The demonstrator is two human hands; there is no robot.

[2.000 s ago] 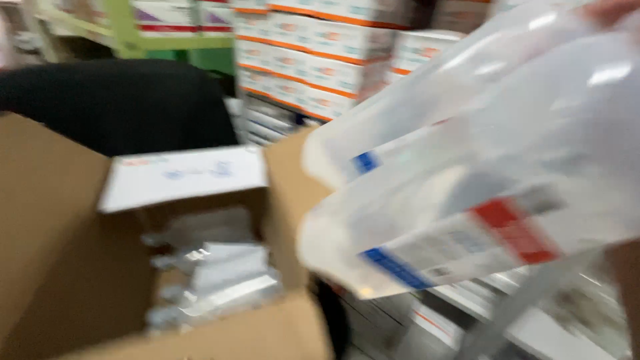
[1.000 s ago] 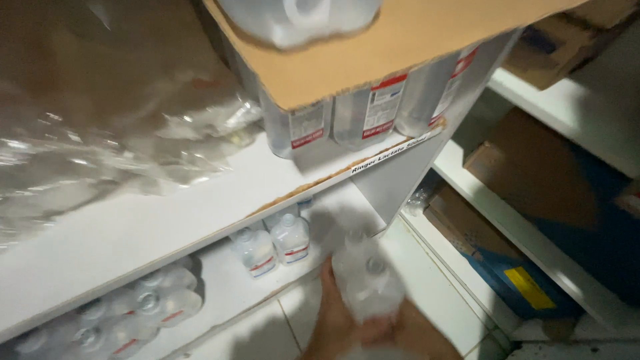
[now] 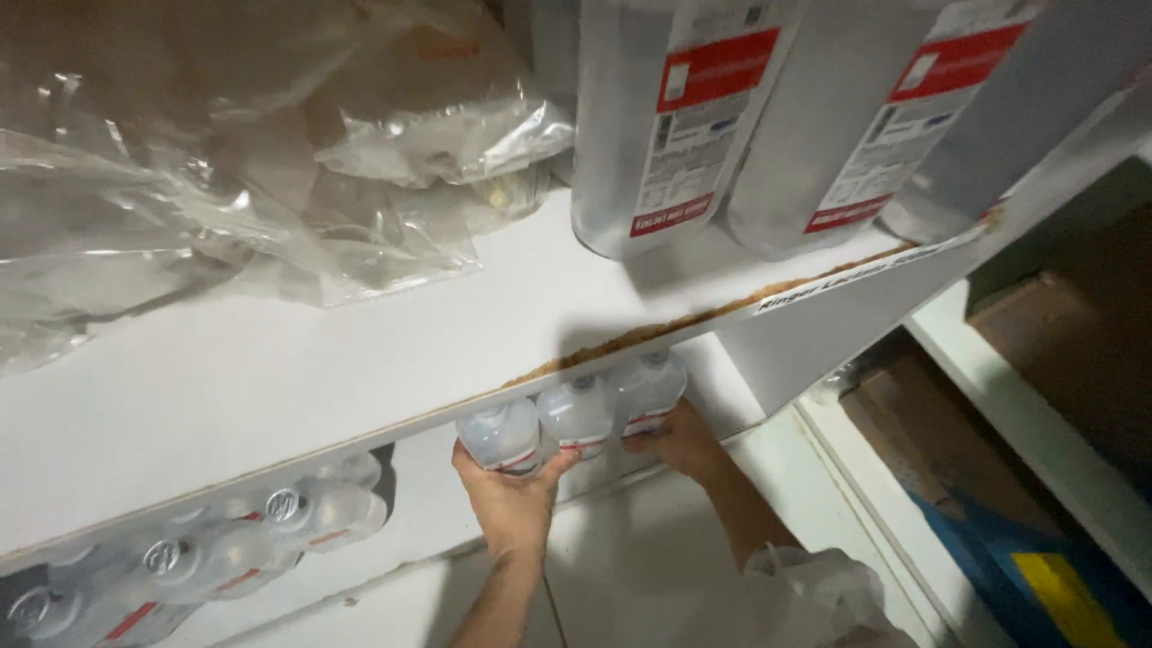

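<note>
Three clear plastic fluid bottles stand side by side on the lower white shelf, under the upper board's edge. My left hand grips the left bottle, thumb and fingers on either side of it. The middle bottle is just right of that thumb. Around the lower front and right side of the right bottle is my right hand; its far fingers are hidden. All the bottles bear red-marked labels, and their bases are partly hidden.
Larger fluid bottles stand on the upper shelf, beside clear plastic wrapping. More small bottles lie or stand at the lower left. Cardboard boxes fill shelves at right. A translucent, blurred item is by my right forearm.
A second ago both hands were around a bottle in front of the shelf; now they are apart, at the row. Two bottles showed there then, three now. The view has moved closer.
</note>
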